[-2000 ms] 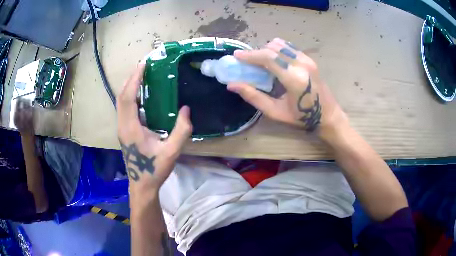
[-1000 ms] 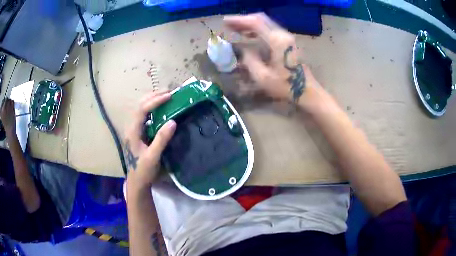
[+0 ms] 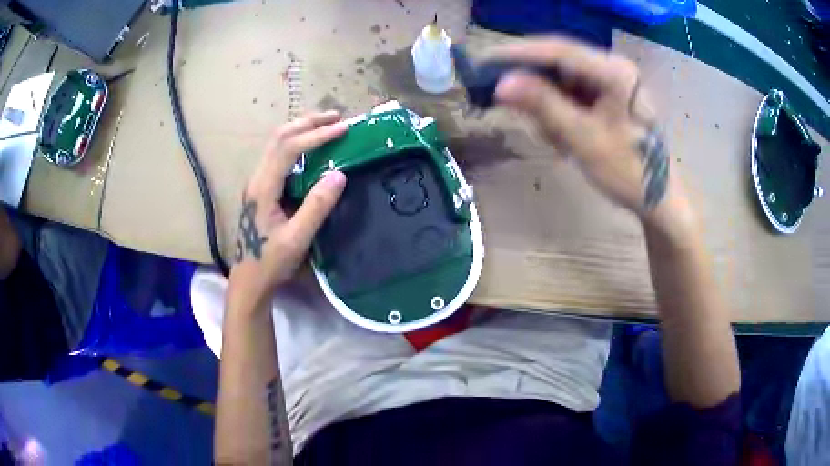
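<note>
The green housing [image 3: 364,304] with its white rim lies at the bench's front edge, rounded end towards me, its dark recess facing up. A raised curved outline shows in the recess. My left hand [image 3: 282,200] grips the housing's left side, thumb over the inner edge. My right hand [image 3: 582,114] is raised over the bench, right of the housing, and pinches a small black insert [image 3: 482,80]; hand and insert are slightly blurred. The squeeze bottle [image 3: 432,62] stands upright beyond the housing, tip up.
Stained cardboard [image 3: 582,246] covers the bench. A second housing [image 3: 781,164] lies at the right, another green piece [image 3: 73,116] at the left. A black cable [image 3: 182,127] crosses the left side. A dark flat case [image 3: 546,18] and blue plastic are beyond. Neighbours' limbs show at both sides.
The housing has turned its rounded end towards me. My right hand has let go of the bottle, which now stands on the cardboard, and has taken hold of a black insert. My left hand still holds the housing.
</note>
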